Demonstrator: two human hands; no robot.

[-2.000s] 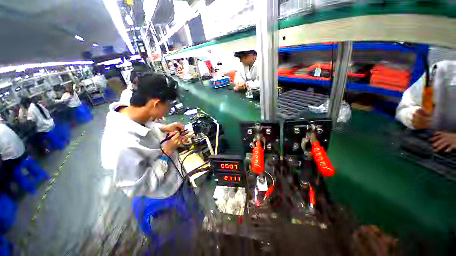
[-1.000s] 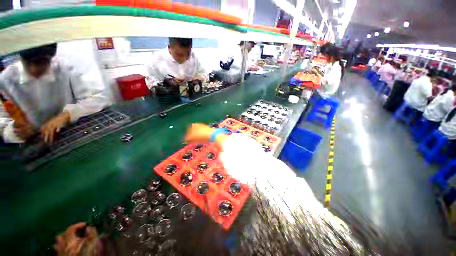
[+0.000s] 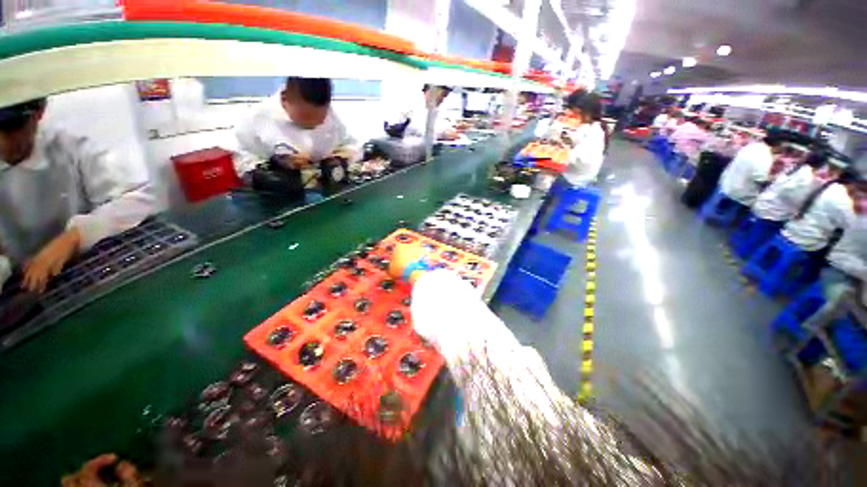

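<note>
A salmon-red tray [image 3: 318, 377] with rows of round pockets holds dark round units in front of me. My right hand [image 3: 407, 259], with a bright blue wrist band [image 3: 415, 270] and white sleeve, is over the tray's far part. Its fingers are small and blurred, so I cannot tell if it holds anything. A loose cluster of round units [image 3: 285, 399] lies on the mat at the tray's near left side. My left hand [image 3: 106, 471] is at the bottom left edge, cut off and blurred, left of the cluster.
A white tray [image 3: 469, 221] with similar units lies beyond the red one. A person in white works at a dark grid tray [image 3: 114, 262] on the left; another sits opposite near a red box [image 3: 205, 173]. Blue stools [image 3: 535, 276] stand right of the bench.
The view has turned slightly right, so people and trays sit further left. My right hand is further along the red tray. My left hand is lower and further left in the picture.
</note>
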